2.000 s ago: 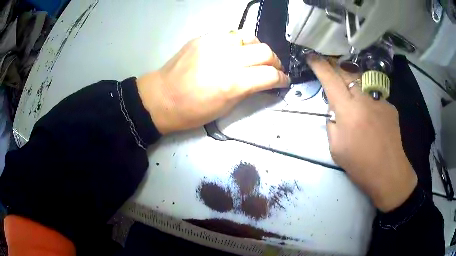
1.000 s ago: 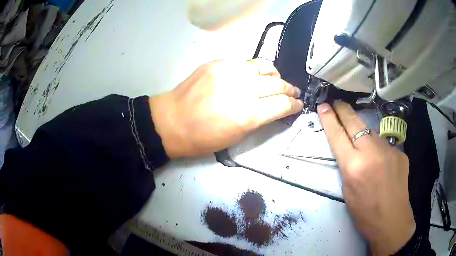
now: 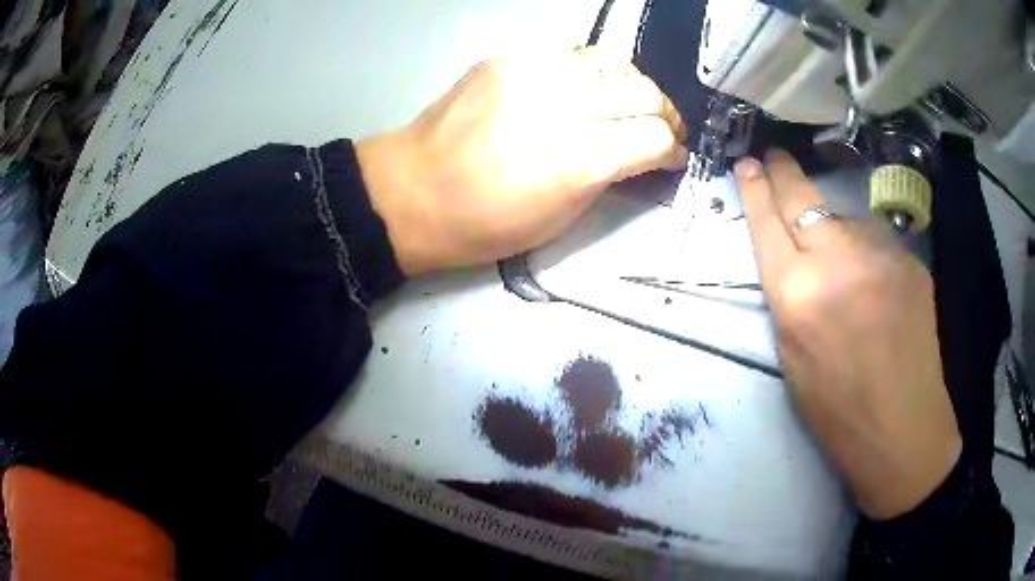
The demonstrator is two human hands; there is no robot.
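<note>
The dark garment piece [image 3: 670, 51] lies under the machine head, with a pale stitch line along its left edge. More dark cloth runs down the right side, behind my right hand. My left hand [image 3: 516, 170] has its fingertips closed on the cloth edge, just left of the presser foot [image 3: 724, 131]. My right hand [image 3: 846, 306], with a ring on one finger, lies flat with its fingertips just right of the foot, at the cloth edge. The needle plate [image 3: 709, 210] shows in front of the foot. The needle tip is too small to tell.
The white machine head [image 3: 783, 57] fills the upper right, with a ribbed cream-yellow knob [image 3: 900, 195] below it. The white table [image 3: 431, 363] has dark blotches and a ruler strip [image 3: 454, 513] along its front edge. Greyish cloth bundles [image 3: 51, 80] lie at the upper left.
The view has shifted, so hands, foot and table sit higher than one second ago. Both hands keep their places beside the foot. Less of the cloth behind the foot shows.
</note>
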